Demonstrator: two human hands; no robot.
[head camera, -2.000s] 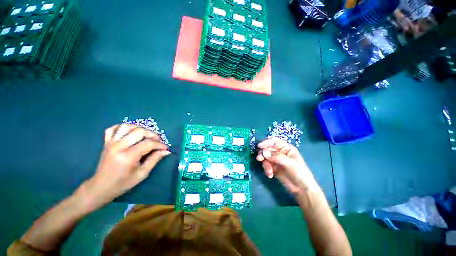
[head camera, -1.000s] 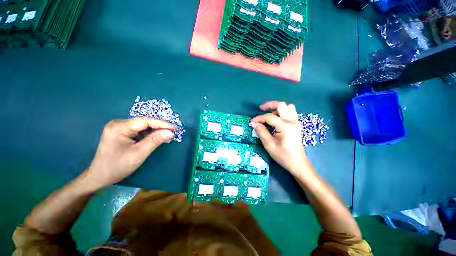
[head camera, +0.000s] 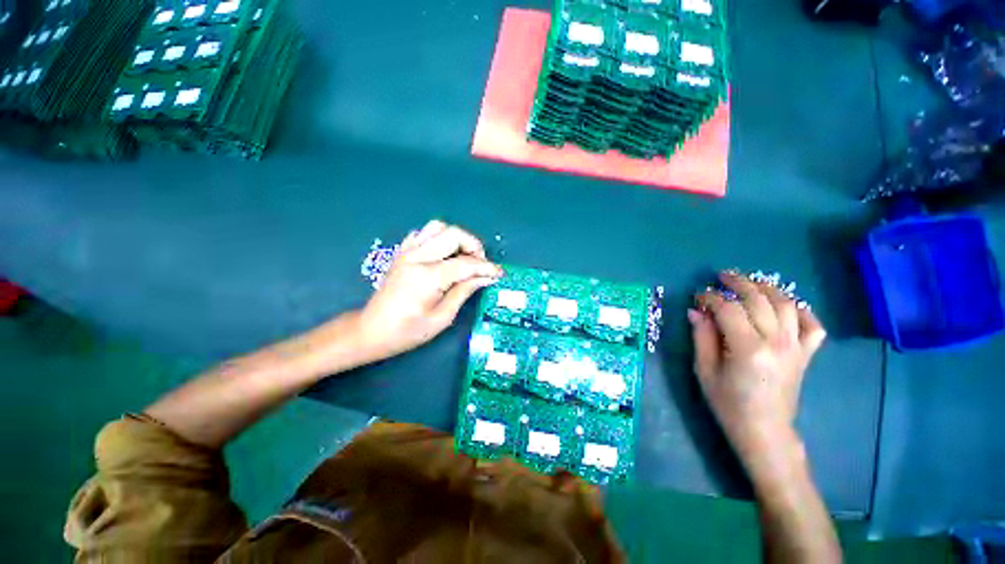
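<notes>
The green PCB panel (head camera: 518, 398) with white patches lies in front of my body. My left hand (head camera: 424, 292) is at its far left corner, thumb and forefinger pinched together at the edge; any tiny component between them is too small to see. The left component pile (head camera: 378, 260) is mostly hidden behind this hand. My right hand (head camera: 758, 342) is right of the panel, palm down with fingers apart, at the near side of the right component pile (head camera: 785, 286), which it partly covers. A small strip of components (head camera: 655, 317) lies along the panel's right edge.
A tall PCB stack (head camera: 628, 105) stands on a red-pink pad (head camera: 505, 110) beyond the panel. Side PCB stacks (head camera: 209, 83) lean at far left. A blue bin (head camera: 937, 281) and shiny clear bags (head camera: 948, 121) are at right. A few loose bits lie beyond the panel.
The view has shifted left. My left hand has moved from the left pile to the panel's far left corner. My right hand has left the panel's far right corner for the right pile.
</notes>
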